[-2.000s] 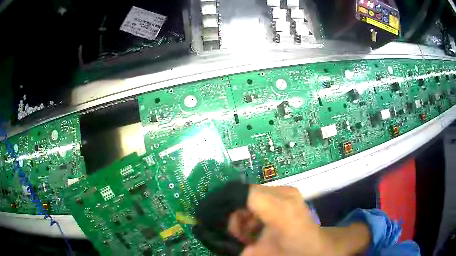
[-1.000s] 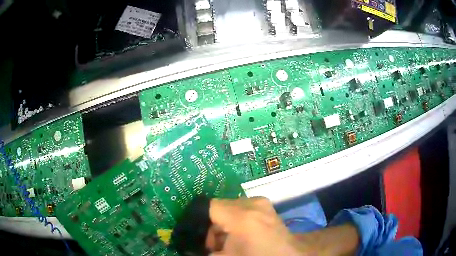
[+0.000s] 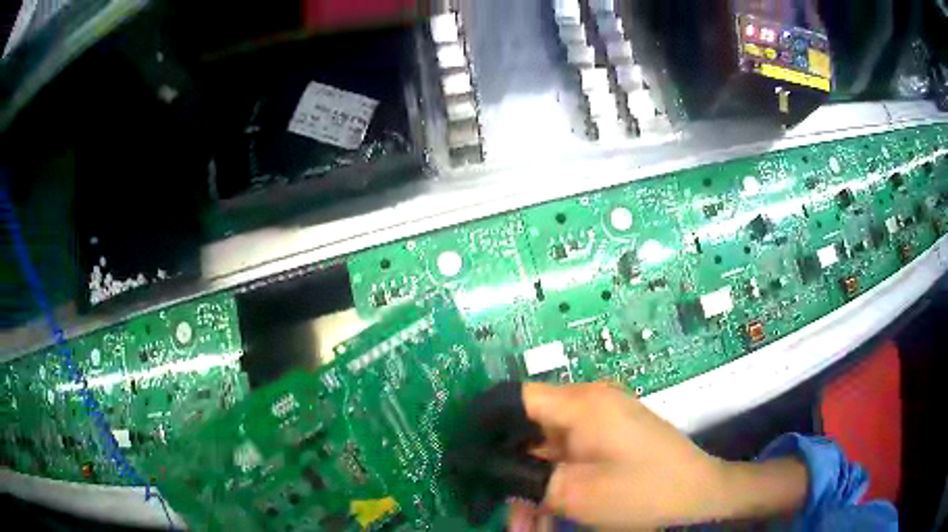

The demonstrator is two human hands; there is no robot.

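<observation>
A green printed circuit board (image 3: 312, 436) is held tilted above the row of boards, at the lower left of the view and cut off by the bottom edge. My right hand (image 3: 582, 457), with black covering on its fingers, grips the board's right side. The fingertips are partly hidden. A yellow tape piece (image 3: 374, 510) lies on the held board near the bottom edge. My left hand is not in view.
More green boards (image 3: 624, 301) lie edge to edge on a pale-edged track, with a dark gap at left. Behind are a black parts bin (image 3: 249, 156), rows of white-silver components (image 3: 454, 88), a dark box with lit panel (image 3: 785, 52) and loose white pieces (image 3: 109, 286). A blue coiled cord (image 3: 73, 364) hangs left.
The view has shifted, so the track and bench sit lower and further right. My right hand still holds the board, now shown slightly higher and further right than one second ago.
</observation>
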